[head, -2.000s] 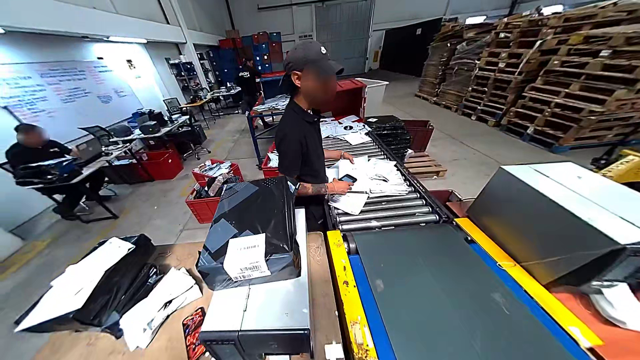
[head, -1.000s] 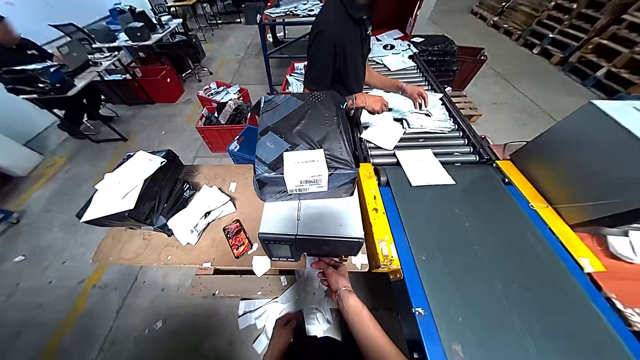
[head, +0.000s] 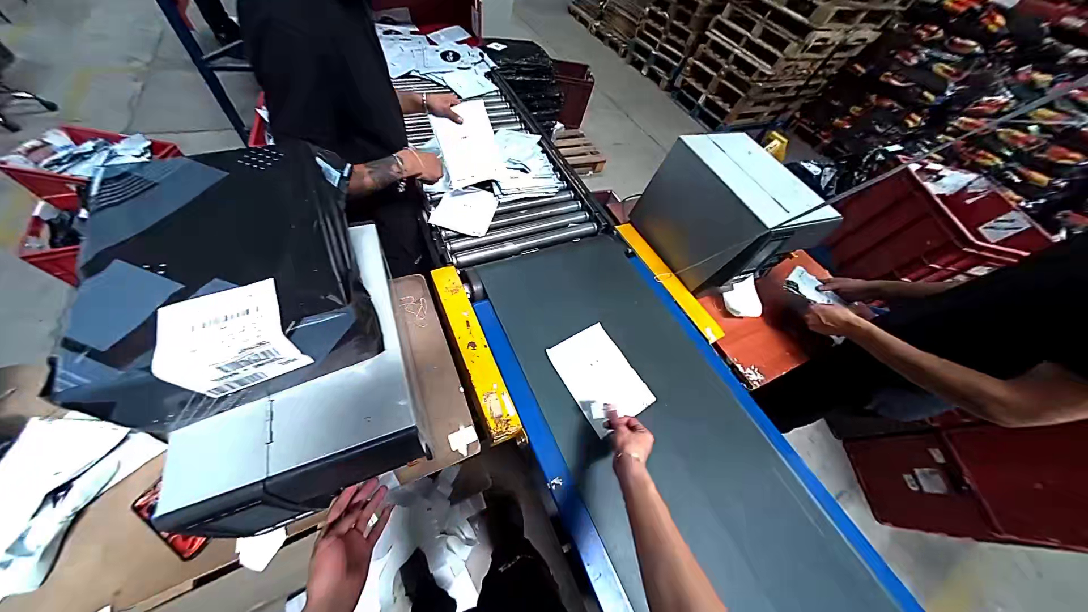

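My right hand (head: 631, 440) reaches over the conveyor belt (head: 680, 476), its fingers at the near edge of a white mailer (head: 602, 374) lying flat there. A small pale slip shows at the fingertips; whether they grip it or the mailer I cannot tell. My left hand (head: 350, 527), palm up with fingers spread, holds nothing. It is just below the front edge of a grey label printer (head: 297, 442). A large black-wrapped parcel (head: 212, 229) with a white label (head: 228, 340) rests on top of the printer.
Behind the belt, a person's hands (head: 442, 106) handle white mailers on a roller conveyor (head: 518, 234). At right, another person's hands (head: 833, 310) hold a small packet beside a second grey printer (head: 731, 204). A yellow rail (head: 480, 357) edges the belt. Paper scraps (head: 433, 527) lie below the left printer.
My right hand has moved from below the printer to the mailer on the belt. The mailer sits nearer me than before. The view has swung right, bringing the person at right into sight.
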